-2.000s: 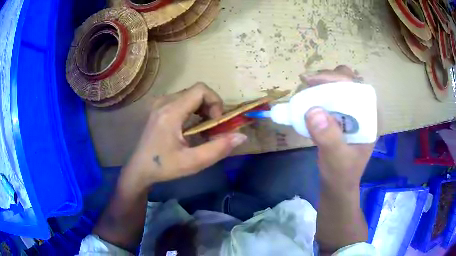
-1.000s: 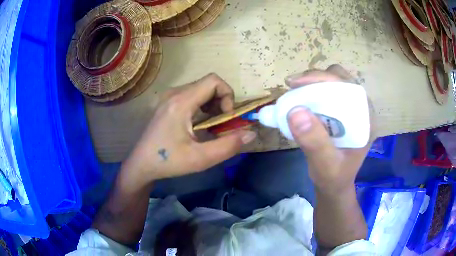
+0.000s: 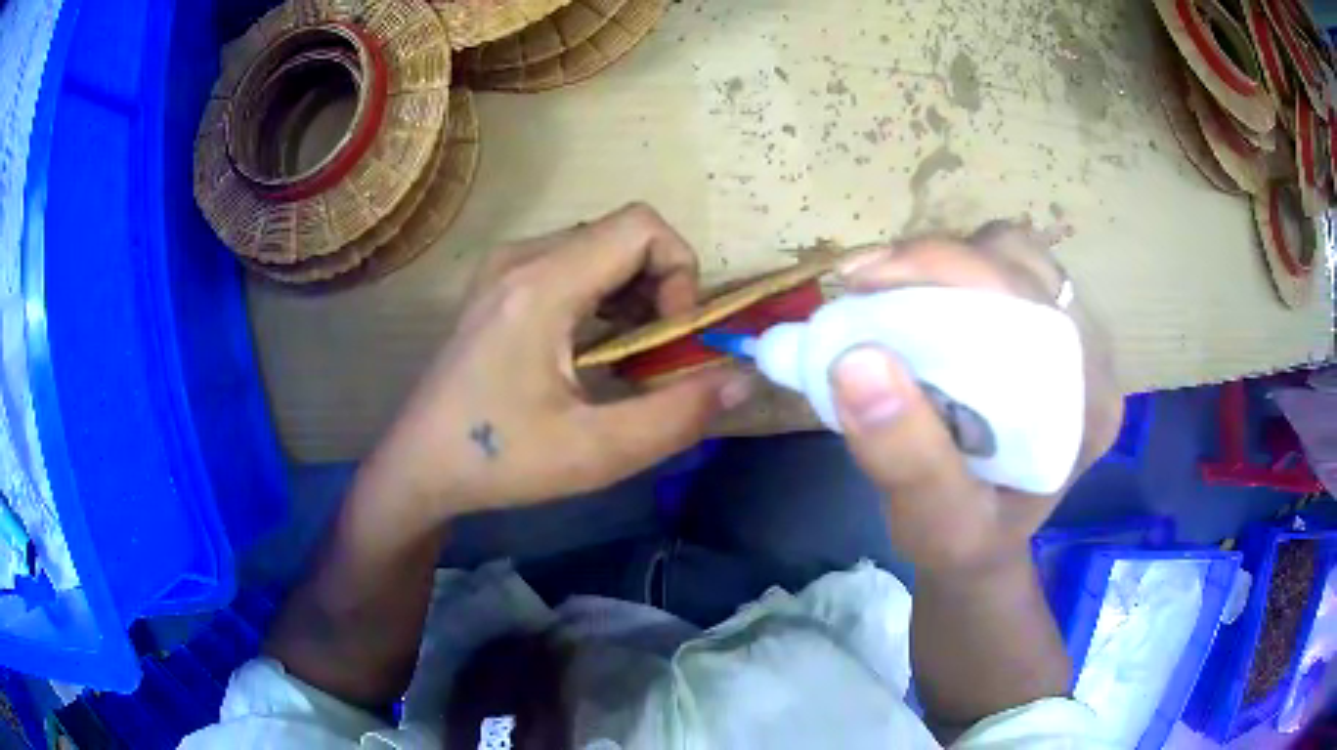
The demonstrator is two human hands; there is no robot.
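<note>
My left hand (image 3: 535,381) grips a woven ring (image 3: 719,306), seen edge-on as a thin tan line, with its red collar (image 3: 667,356) on the side facing me. My right hand (image 3: 953,440) holds a white glue bottle (image 3: 946,359) tilted sideways, its blue tip (image 3: 727,343) at the red collar. The fingers of my right hand behind the bottle are partly hidden. Whether glue is flowing cannot be told.
Stacked woven rings (image 3: 418,110) lie at the table's upper left. A heap of rings (image 3: 1232,88) lies at the upper right. The cardboard table cover (image 3: 821,132) has dark stains. A large blue tray (image 3: 125,337) borders the left side; a white-lined blue tray (image 3: 1151,630) is lower right.
The bottle's rear end has swung down towards me, while its tip stays at the red collar. More of the collar shows beyond the tip. My left hand still holds the ring, slightly farther right.
</note>
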